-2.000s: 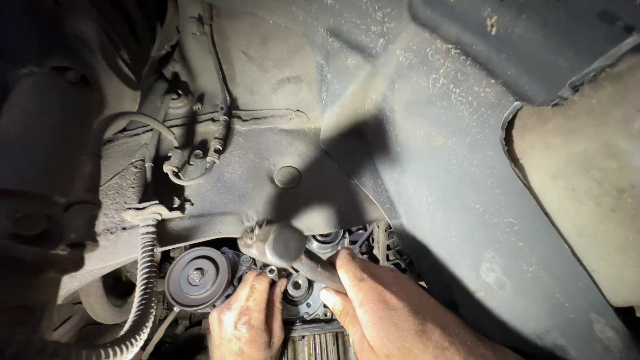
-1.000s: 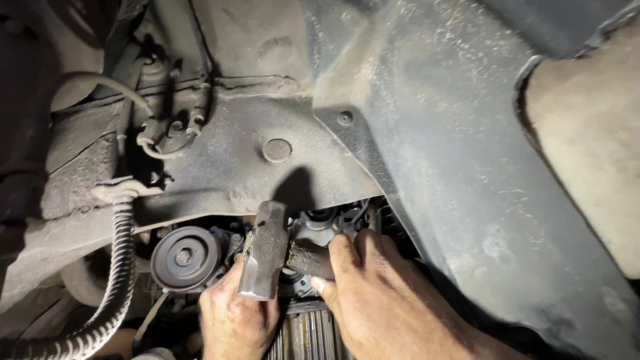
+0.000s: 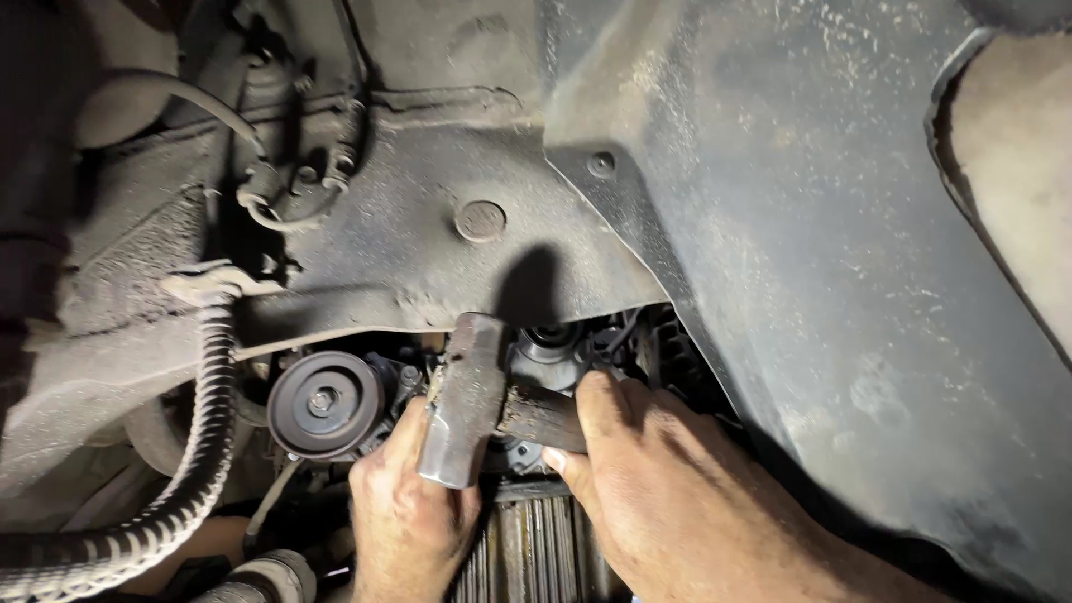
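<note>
My right hand (image 3: 645, 452) grips the worn wooden handle (image 3: 544, 417) of a hammer close below its head. The heavy steel hammer head (image 3: 471, 398) stands nearly upright over the fingers of my left hand (image 3: 410, 502). Those fingers are curled against the engine parts behind the head; whether they hold something is hidden. Just left of that hand is a round, dark grooved pulley (image 3: 327, 404). A round metal engine part (image 3: 548, 335) shows between the hammer head and my right hand.
A metal panel with a round plug (image 3: 481, 221) spans above the opening. The dark splash liner (image 3: 796, 251) rises on the right. A ribbed hose (image 3: 216, 394) curves down the left side, below a bracket (image 3: 219, 280). Ribbed metal (image 3: 532, 548) lies below the hands.
The hammer head has turned from pointing its round face at the camera to standing nearly upright, in front of my left hand's fingers. My right hand keeps its grip on the handle. The view has shifted.
</note>
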